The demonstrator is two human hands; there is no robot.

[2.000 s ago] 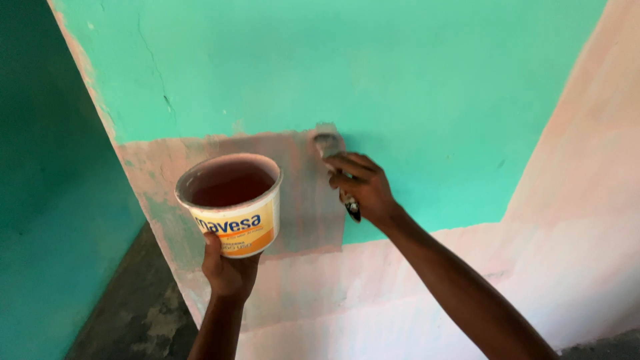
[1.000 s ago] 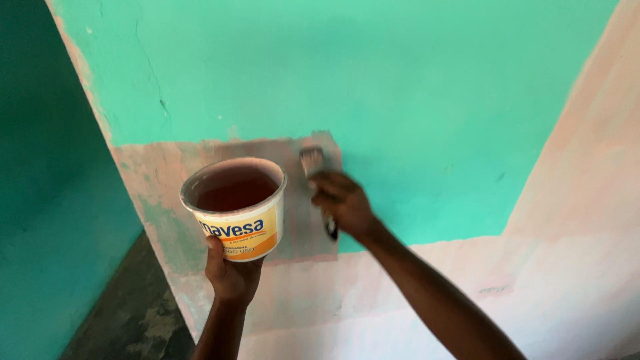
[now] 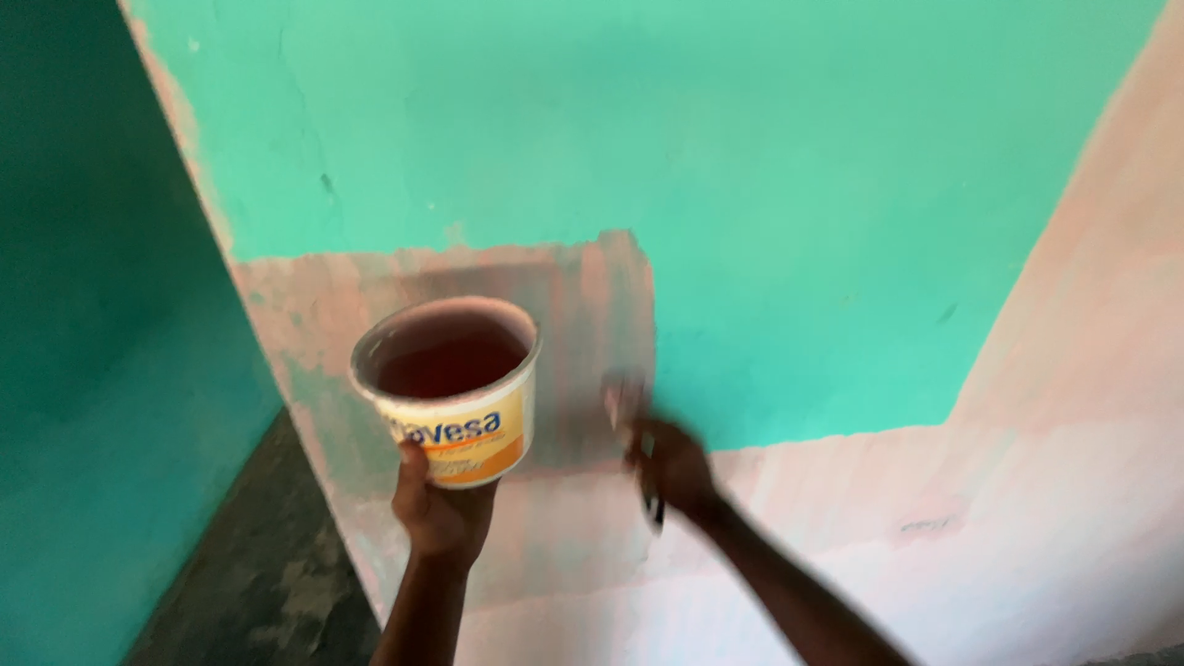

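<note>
My left hand [image 3: 444,518] holds a white and yellow plastic tub [image 3: 481,435] from below, its thumb on the front. Dark reddish paint [image 3: 453,361] shows inside the tub. To the right, my right hand [image 3: 675,462] grips a paintbrush [image 3: 626,398], blurred, with its bristle end up against the wall and the dark handle end below the fingers. Behind both hands, the wall [image 3: 740,213] is turquoise green above, with a streaky translucent pink patch [image 3: 601,305] beside the brush and paler pink paint below.
The wall's left corner edge [image 3: 190,166] runs down at a slant. Beyond it stand a darker teal wall [image 3: 102,351] and a dark, mottled floor [image 3: 277,564]. A broad pink band [image 3: 1091,305] covers the right side of the wall.
My right hand has moved down the wall with the brush. The pink patch reaches farther right at its top than two seconds ago. My left hand still holds the tub.
</note>
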